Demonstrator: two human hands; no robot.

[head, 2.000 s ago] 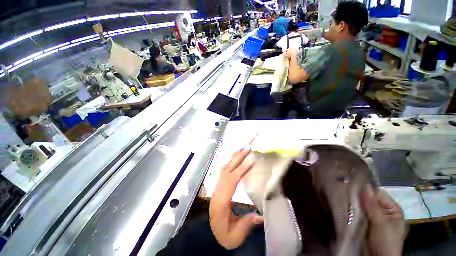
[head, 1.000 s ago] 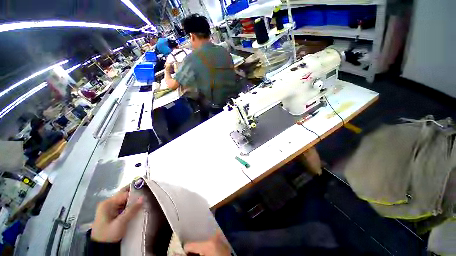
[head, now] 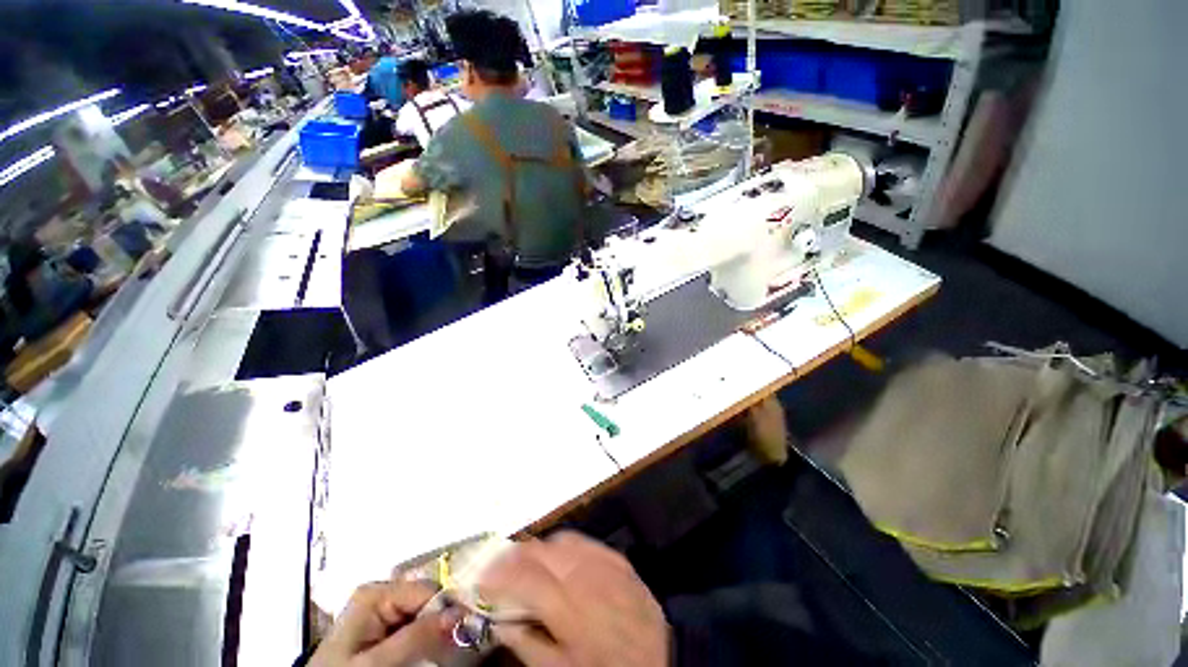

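Note:
A beige bag piece with yellow edging [head: 447, 569] is bunched between my hands at the bottom of the view, by the table's near edge. A small silver D-ring [head: 470, 631] shows between my fingers. My left hand [head: 391, 625] pinches the piece beside the ring. My right hand [head: 580, 602] is closed over it from the other side, slightly blurred. Most of the bag is hidden by the hands or cut off by the frame. A green-handled tool [head: 599, 420] lies on the table near its front edge, out of my hands.
A white sewing machine [head: 762, 222] stands on the white table [head: 443, 417]. A long grey metal line [head: 196, 482] runs at left. Stacked beige bags [head: 990, 469] hang at right. A person [head: 511, 170] in an apron stands beyond the table, near blue bins [head: 328, 143].
The bag's open panels have been gathered down into a small bunch, and both hands have come together at the ring. The view has shifted slightly.

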